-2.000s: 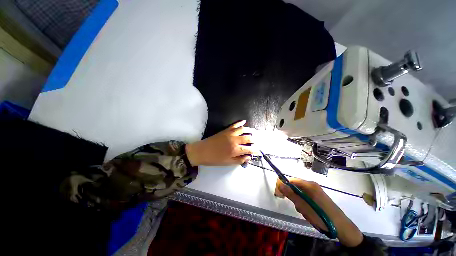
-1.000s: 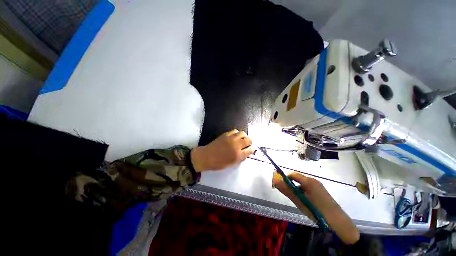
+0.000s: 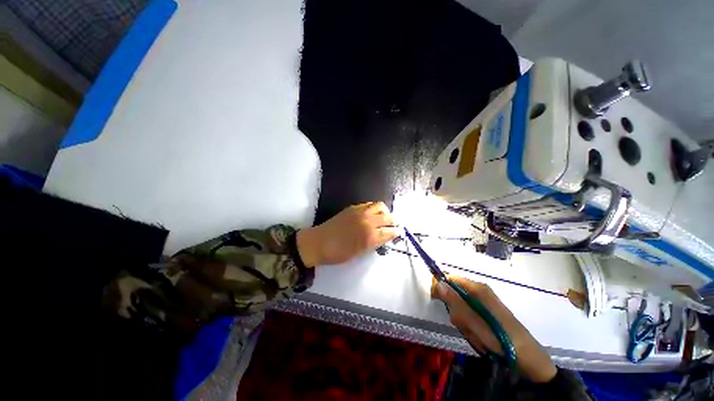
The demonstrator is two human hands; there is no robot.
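A large black garment panel [image 3: 376,94] lies on the white table left of the sewing machine head [image 3: 548,149]. My left hand [image 3: 348,235] lies at the panel's lower edge, fingertips pinched together in the lamp glare; a bit of cloth seems held there, but the glare hides it. My right hand [image 3: 477,313] holds the dark green fabric scissors [image 3: 426,258], their blades pointing up-left with the tip at my left fingertips. Whether the blades touch the cloth is not clear. The presser foot area is washed out by the lamp.
Pale curved strips [image 3: 593,283] lie below the machine arm. Blue-handled snips [image 3: 642,338] lie at the table's right end. A thin dark line [image 3: 509,280] runs across the table. Black cloth [image 3: 78,227] is at the left. Blue tape [image 3: 117,86] marks the table's far left edge.
My left fingers have drawn together from a more spread pose, and the scissors stay at my fingertips. The whole view has shifted slightly back and forth; the panel lies much the same.
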